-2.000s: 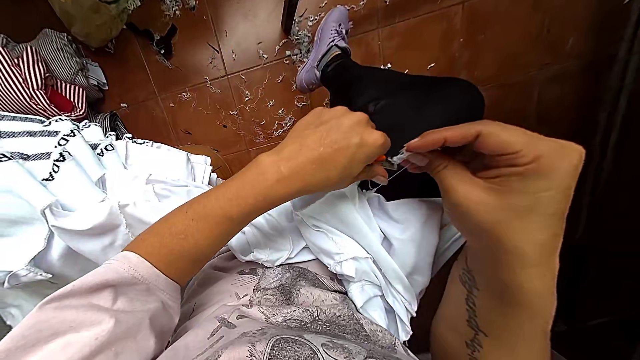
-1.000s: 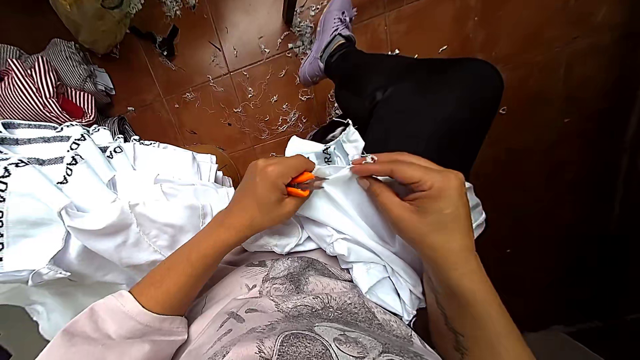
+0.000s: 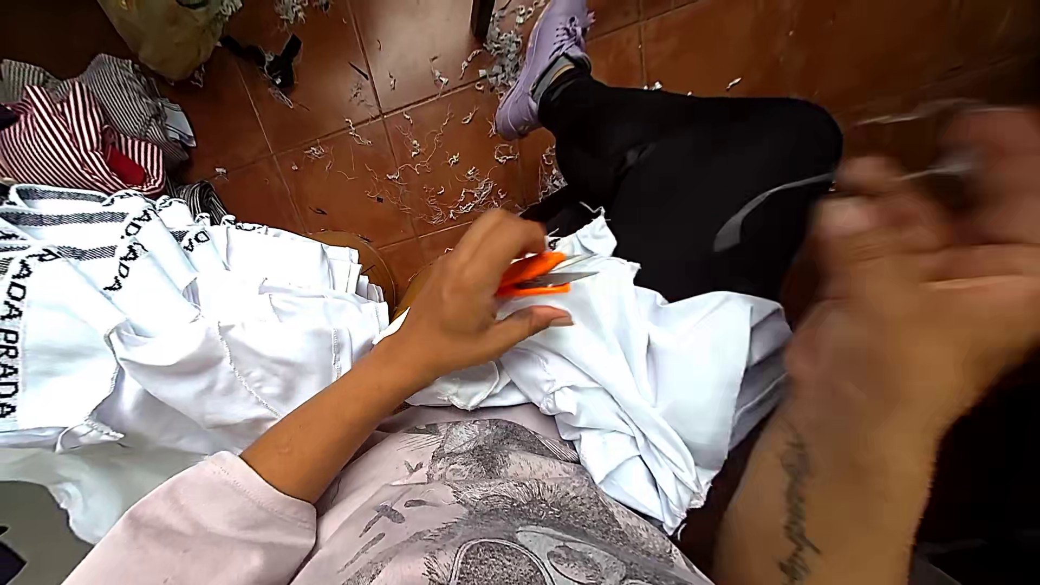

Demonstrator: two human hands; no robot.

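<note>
My left hand [image 3: 467, 305] holds a pair of orange-handled thread snips [image 3: 532, 278], whose metal blades point right over a white cloth [image 3: 634, 349]. That cloth lies bunched across my lap, with frayed edges near the blades. Blurred and raised at the right, my right hand [image 3: 918, 244] has a thin pale thread [image 3: 764, 207] at its fingers. The thread trails left over the black-trousered leg. Its exact hold is partly lost in the blur, but the fingers look closed on the thread.
At the left lies a pile of white cloths [image 3: 244, 317] with dark lettering on the bands. Striped fabrics [image 3: 73, 138] and a pale bag [image 3: 166, 32] are behind it. Thread scraps [image 3: 455, 191] litter the tiled floor. A lilac shoe [image 3: 540, 73] is at the top.
My right hand has moved away from the white cloth, to the right, with a thread. My left hand still holds the snips, and its fingers have spread.
</note>
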